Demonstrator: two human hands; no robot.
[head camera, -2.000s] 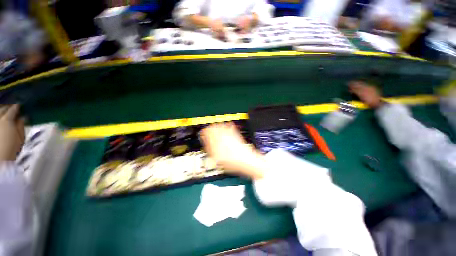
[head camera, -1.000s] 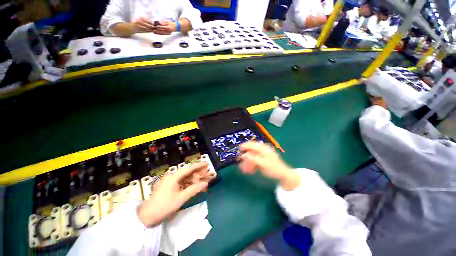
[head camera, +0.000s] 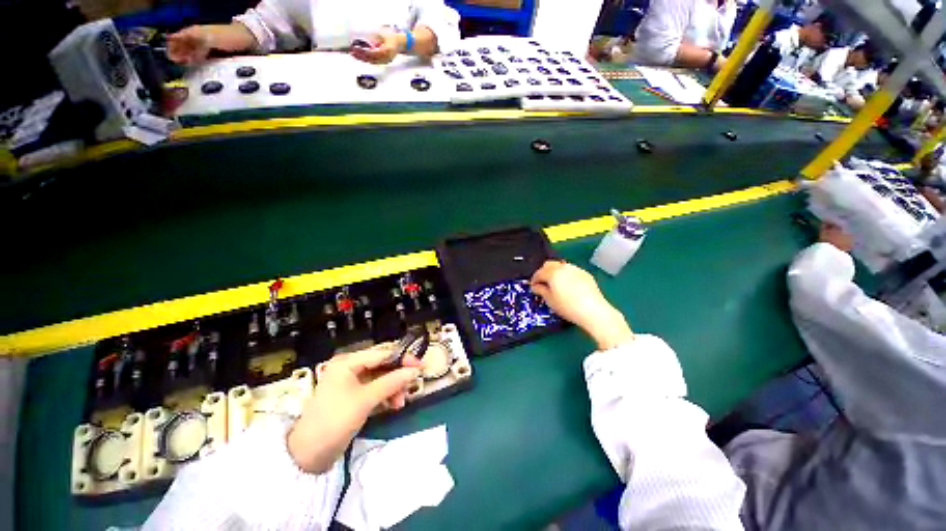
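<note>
My left hand (head camera: 353, 399) holds a black ring part (head camera: 411, 347) at its fingertips, above the right end of the row of cream fixtures (head camera: 185, 436). My right hand (head camera: 561, 290) is at the right side of the open black parts box (head camera: 496, 259), its fingertips pinched together over the blue-and-white inserts (head camera: 506, 309). Whether an insert is between those fingers cannot be told. Rings sit in the two leftmost fixtures and in the rightmost one. My left hand and sleeve hide part of the row.
Toggle clamps (head camera: 346, 303) stand behind the fixtures. A crumpled white wipe (head camera: 399, 482) lies in front. A white bottle (head camera: 619, 247) stands right of the box. Rings lie on the green belt (head camera: 342, 197). A person in white (head camera: 866, 342) sits at right; another works opposite beside a foam tray (head camera: 519, 75).
Compared with a second ago, my left hand now shows a ring at its fingertips. My right hand has moved up to the inserts. The view has shifted slightly.
</note>
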